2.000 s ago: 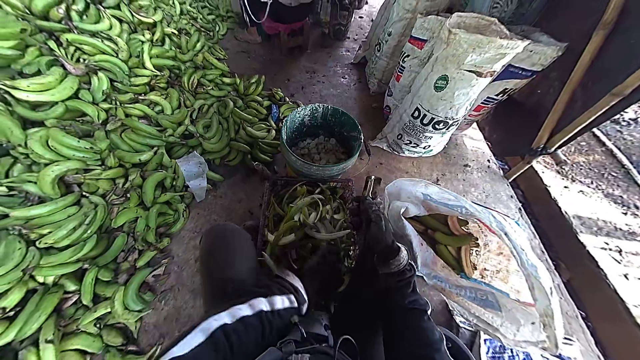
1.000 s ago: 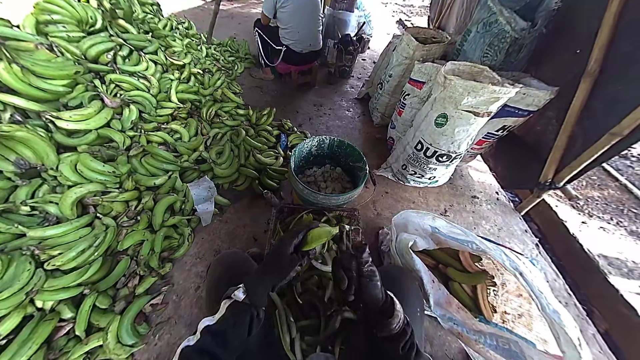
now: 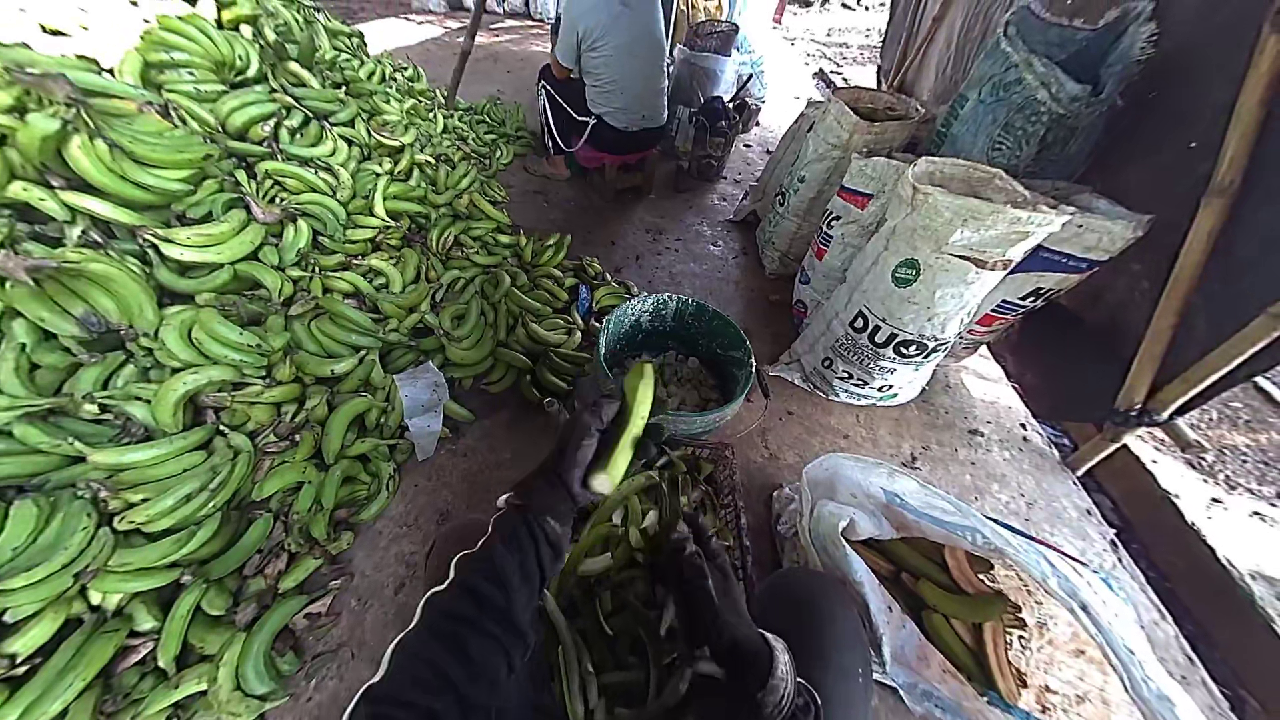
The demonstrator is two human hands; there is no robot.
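Note:
My gloved left hand is closed around a green plantain, whose pale cut end points down toward me. The plantain's upper end overlaps the near rim of a green bucket that holds pale pieces. Below it, a crate is heaped with green peels. Over the right side of the peels is my gloved right hand, dark and partly in shadow. Its fingers point up and forward; whether something thin lies in it cannot be told.
A large pile of green plantains fills the left side. An open plastic sack with plantains stands at lower right. Woven sacks stand beyond it, near bamboo poles. A seated person is ahead, facing away.
One second ago both hands were close together over the crate with a green plantain at the left one. Now the left hand is farther forward, by the bucket, and the hands are apart.

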